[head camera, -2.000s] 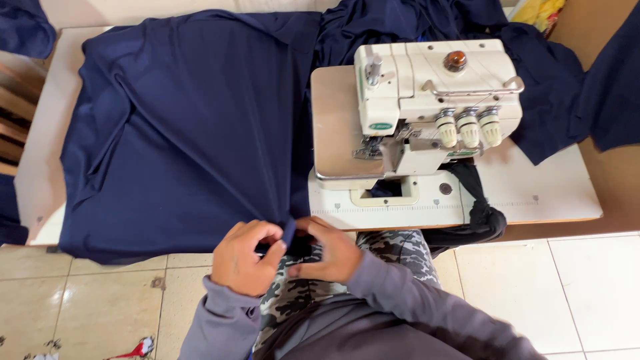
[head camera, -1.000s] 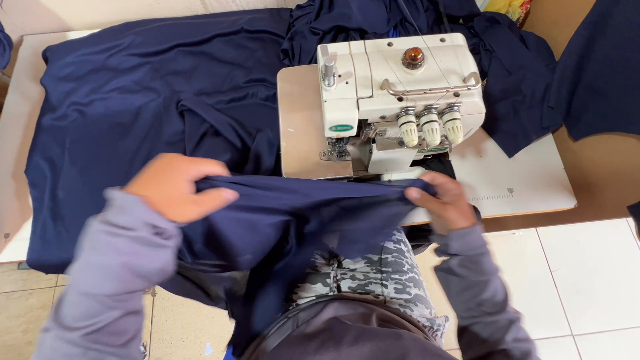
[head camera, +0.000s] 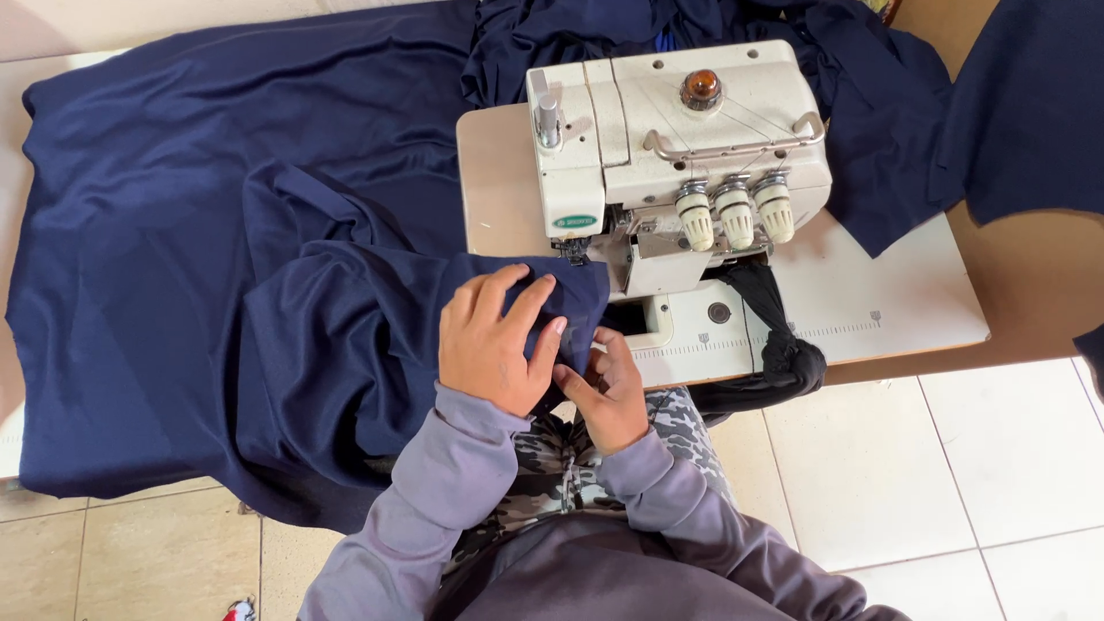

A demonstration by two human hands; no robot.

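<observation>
Navy blue fabric spreads over the left of the sewing table, and one edge of it reaches the presser foot of a white overlock sewing machine. My left hand lies flat on this cloth just in front of the foot, fingers spread and pointing up. Close to its right, my right hand pinches the near right edge of the same cloth between thumb and fingers. Whether the edge lies under the foot cannot be told.
More navy fabric is bunched behind the machine and hangs at the right. A knotted black cloth hangs from the front edge of the white tabletop, which bears a printed ruler scale. Below is a tiled floor.
My hands, wide apart with the cloth stretched between them a second ago, have come close together in front of the presser foot. The cloth's edge now lies at the foot.
</observation>
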